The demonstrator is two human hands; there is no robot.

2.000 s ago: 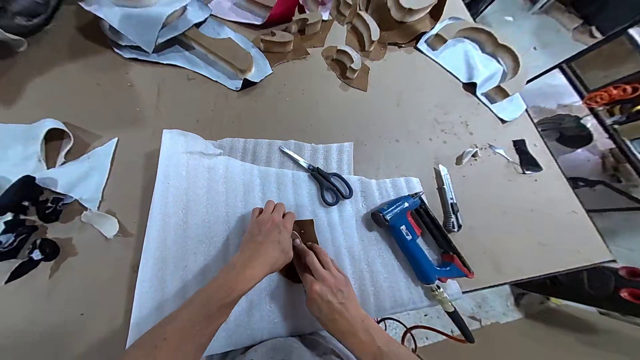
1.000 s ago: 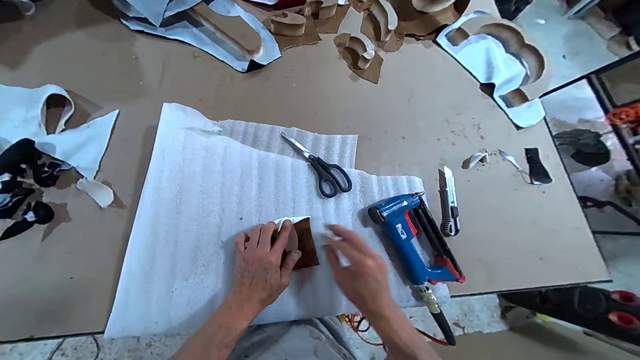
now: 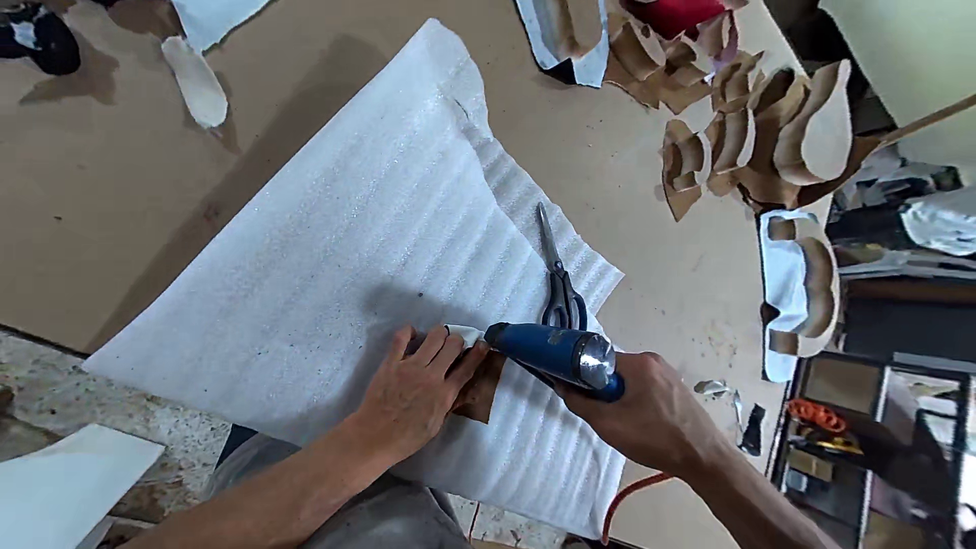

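My right hand grips a blue pneumatic staple gun, its nose end at the edge of a small brown piece that shows a white strip along its top. My left hand presses on that piece, fingers spread over it and fingertips close to the gun's nose. What lies under the fingers is hidden. Both rest on a white foam sheet. Just beyond the gun, dark-handled scissors lie on the foam, handles partly behind the gun.
Curved brown-and-white pieces crowd the table's far right. A padded piece with light blue fabric lies near the right edge, scraps nearer. A red hose runs below my right hand. Shelves stand beyond the table.
My right hand has taken hold of the staple gun, which lay on the foam's right side, and brought it to the brown piece. My left hand stays on the piece. The view has turned.
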